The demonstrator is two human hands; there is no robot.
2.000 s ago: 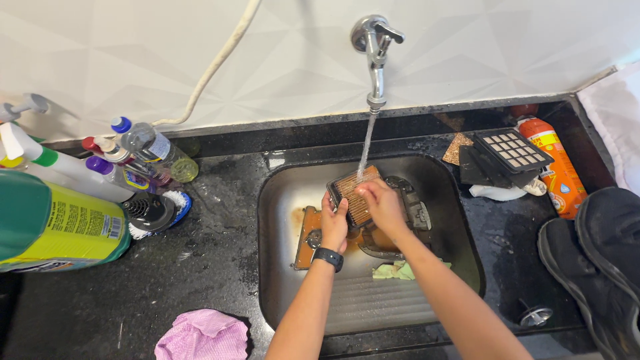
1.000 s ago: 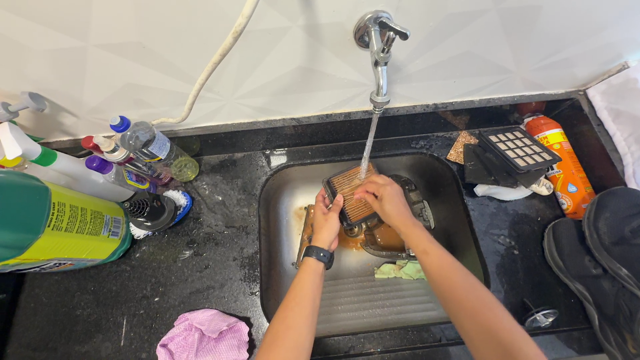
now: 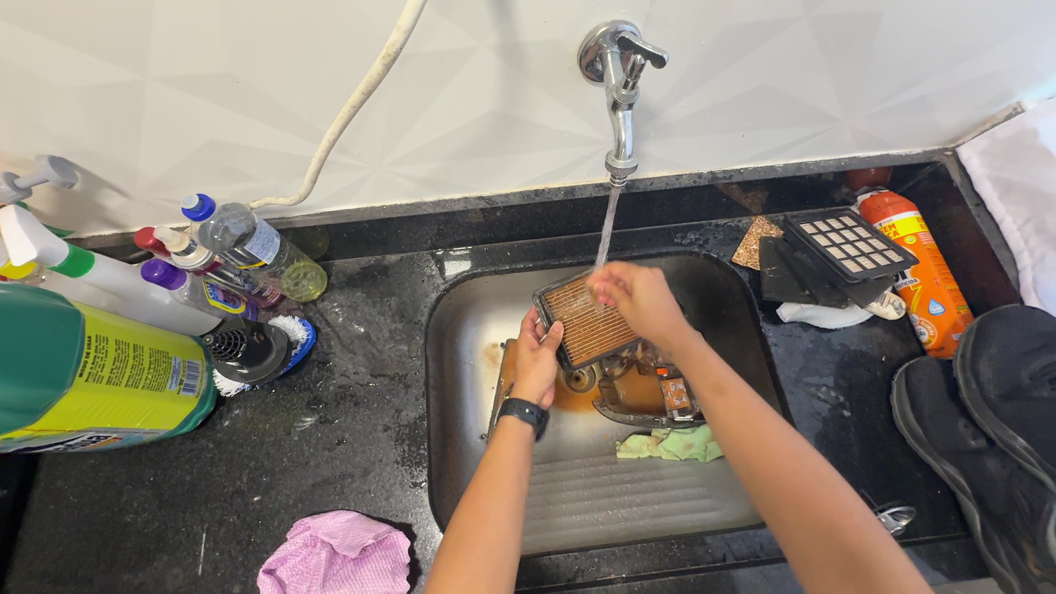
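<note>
A pleated filter in a black frame (image 3: 587, 326) is tilted under the running water of a chrome wall tap (image 3: 620, 115). My left hand (image 3: 538, 355), with a black watch on the wrist, grips the frame's left edge. Over the filter's upper right part is my right hand (image 3: 639, 299), its fingers bent together at the pleats in the stream; whether they pinch anything is hidden. Below, in the steel sink (image 3: 627, 503), lie dirty dark plastic parts (image 3: 635, 396) in brownish water and a crumpled green cloth (image 3: 672, 444).
Left of the sink stand a large green bottle (image 3: 99, 371), several smaller bottles and a scrub brush (image 3: 299, 342). A pink cloth (image 3: 337, 553) lies in front. To the right are a gridded filter (image 3: 850, 243), black pads, an orange spray can (image 3: 920, 272) and black shoes (image 3: 965, 445).
The filter has been turned so its pleated face shows more fully, and it hides less of the sink parts. My right hand has shifted across the pleats.
</note>
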